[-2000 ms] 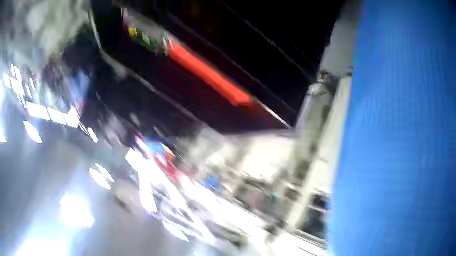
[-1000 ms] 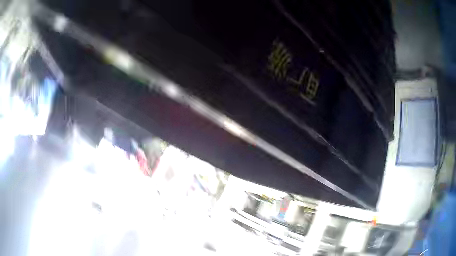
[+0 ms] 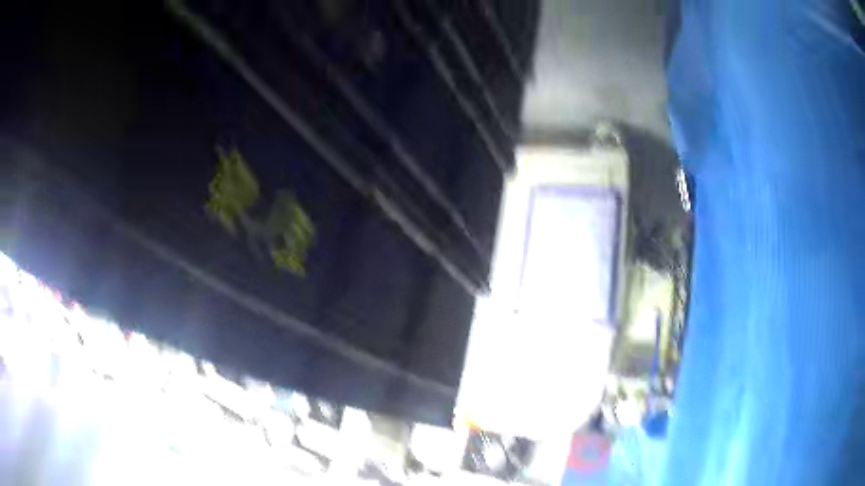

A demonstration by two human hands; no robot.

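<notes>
A large dark bin (image 3: 379, 285) with ribbed sides and blurred yellow characters fills the upper left and middle, tilted and very close. Several pale ridges run slantwise across it. It may be more than one bin stacked; the blur does not let me tell. Neither my left hand nor my right hand is in view, so any hold on the bin is hidden or outside the picture.
Blue clothing (image 3: 778, 247) fills the right side. A cream machine (image 3: 545, 370) with a blue-bordered sheet (image 3: 570, 252) stands between bin and clothing. Overexposed, blurred equipment lies along the bottom. A grey surface shows at the top.
The dark side with yellow characters has shifted left and looks larger. The red-orange strip seen two seconds ago is gone from view. The bordered sheet sits further left, and blue clothing again covers the right.
</notes>
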